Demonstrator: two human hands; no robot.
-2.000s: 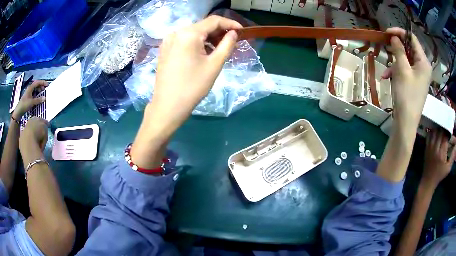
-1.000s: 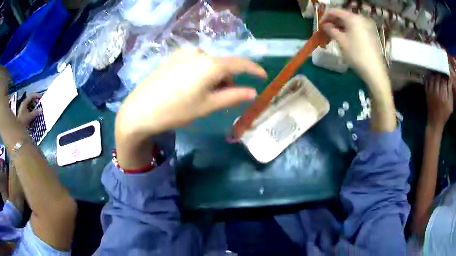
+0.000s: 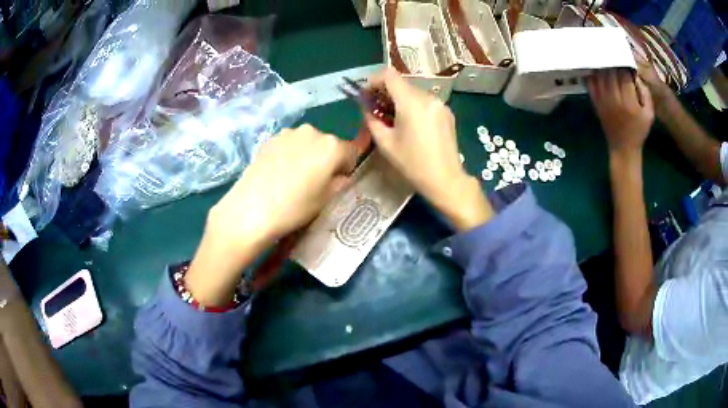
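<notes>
The cream housing [image 3: 358,227] lies open side up on the bench in front of me, its upper part hidden by my hands. My left hand [image 3: 279,179] is closed on the brown strap [image 3: 275,259], whose end hangs blurred below it, left of the housing. My right hand [image 3: 415,131] is closed around a small tool, which looks like needle-nose pliers [image 3: 351,86], with thin dark jaws pointing up and left. The strap's upper end lies between my two hands, and its exact hold is hidden.
White washers [image 3: 511,159] lie loose at right. Strapped housings [image 3: 419,40] stand at the back. A neighbour's hand [image 3: 621,107] holds a cream housing [image 3: 571,56] at right. Clear plastic bags [image 3: 183,143] lie at left, a pink front panel [image 3: 72,308] at lower left.
My left hand has closed on the strap. My right hand has come down and inward and now shows the tool. The view has swung to the right.
</notes>
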